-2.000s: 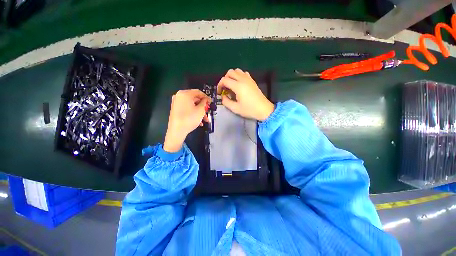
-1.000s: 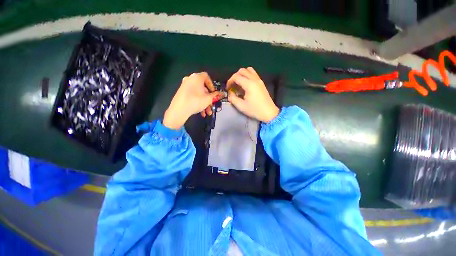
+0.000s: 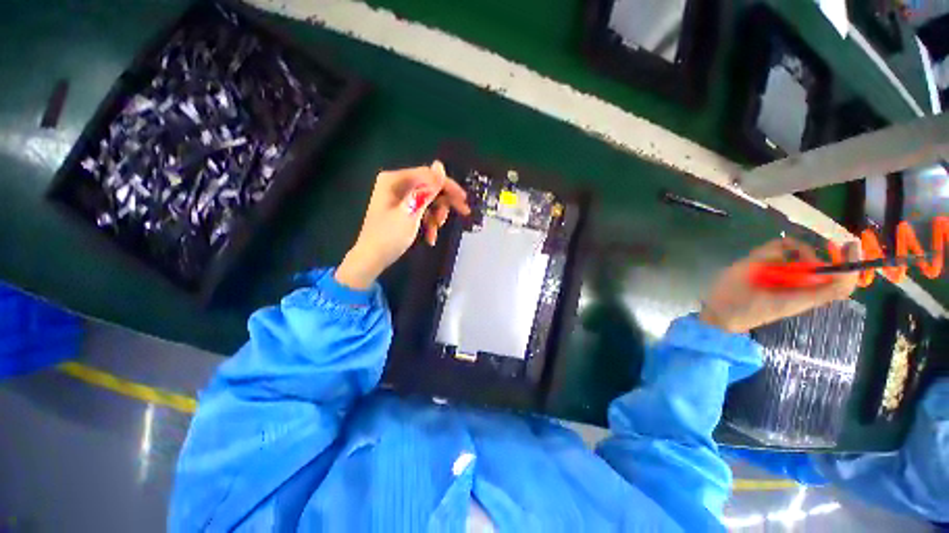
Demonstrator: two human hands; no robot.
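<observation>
The open tablet unit [image 3: 546, 302] lies in a black tray [image 3: 567, 344] in front of me. Its silver-white battery [image 3: 491, 286] fills the middle, and the main board [image 3: 520, 205] shows at the upper end with a yellow patch. My left hand [image 3: 411, 213] is at the board's upper left edge, fingers curled, with red on the fingertips. Whether it holds a small part cannot be told. My right hand [image 3: 765, 286], blurred, is closed around the orange-red air blow gun [image 3: 796, 275] at the right, away from the tablet.
A black parts bin [image 3: 338, 130] heaped with shiny strips is at left, a small black piece [image 3: 55, 103] beyond it. Blister trays [image 3: 806, 380], coiled orange hose [image 3: 905, 253] and a dark stick [image 3: 695, 204] are at right. Trayed tablets [image 3: 783, 109] lie behind the white strip. Another person's blue sleeve [image 3: 905, 453] shows.
My right hand has left the board, moved right and taken hold of the air blow gun. My left hand has moved slightly off the board. The view has turned toward the right.
</observation>
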